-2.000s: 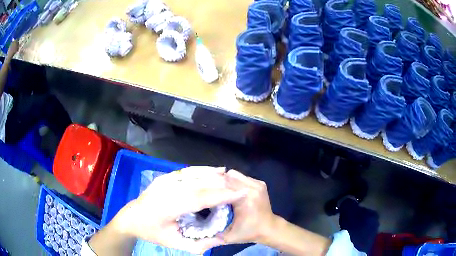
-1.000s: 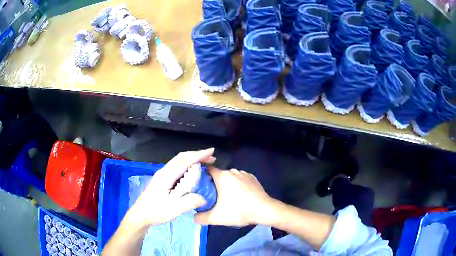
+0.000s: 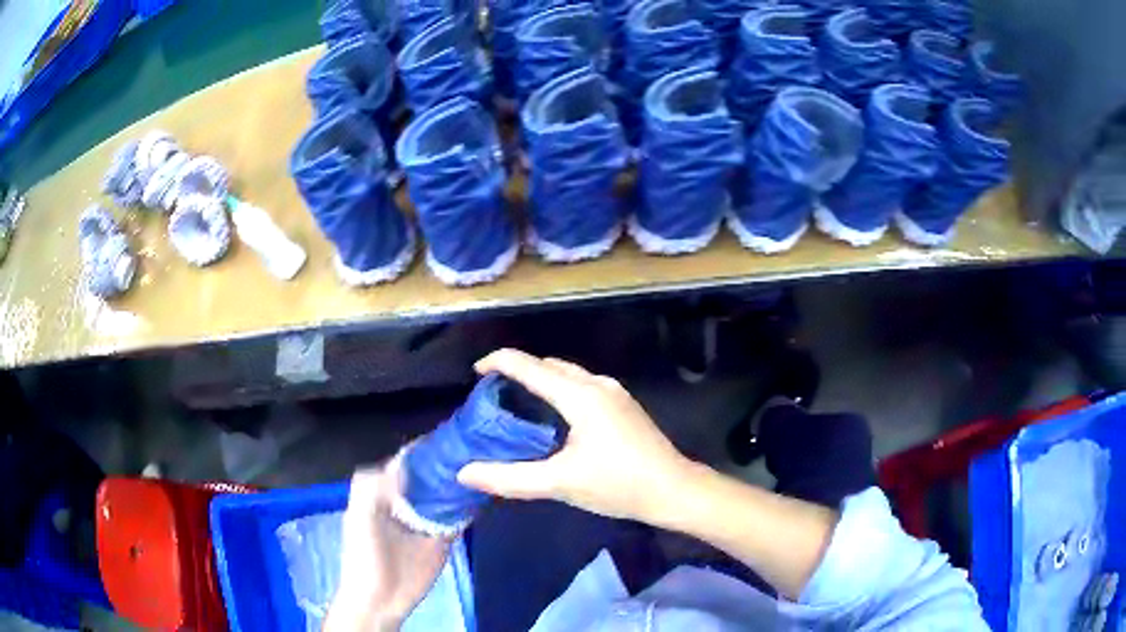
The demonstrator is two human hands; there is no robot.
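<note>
A blue wrinkled tube (image 3: 459, 452) is held between both hands in front of me, tilted, its open mouth up and to the right and a pale bumpy ring at its lower left end. My left hand (image 3: 393, 543) is around the ring end, fingers partly hidden behind it. My right hand (image 3: 593, 444) grips the open end, thumb below the mouth and fingers above. Rows of finished tubes (image 3: 574, 173) with pale rings at the bottom stand upright on the bench.
Loose pale rings (image 3: 199, 228) and a white glue bottle (image 3: 267, 240) lie on the tan bench (image 3: 161, 324), left of the rows. Below are a red stool (image 3: 151, 549), a blue tray (image 3: 253, 556) and another blue tray (image 3: 1015, 519) at right. A dark-clad leg (image 3: 815, 454) shows under the bench.
The tube has turned from ring end showing to open mouth at upper right. My right hand has shifted to the mouth end. The view has swung right, so the bench things appear further left.
</note>
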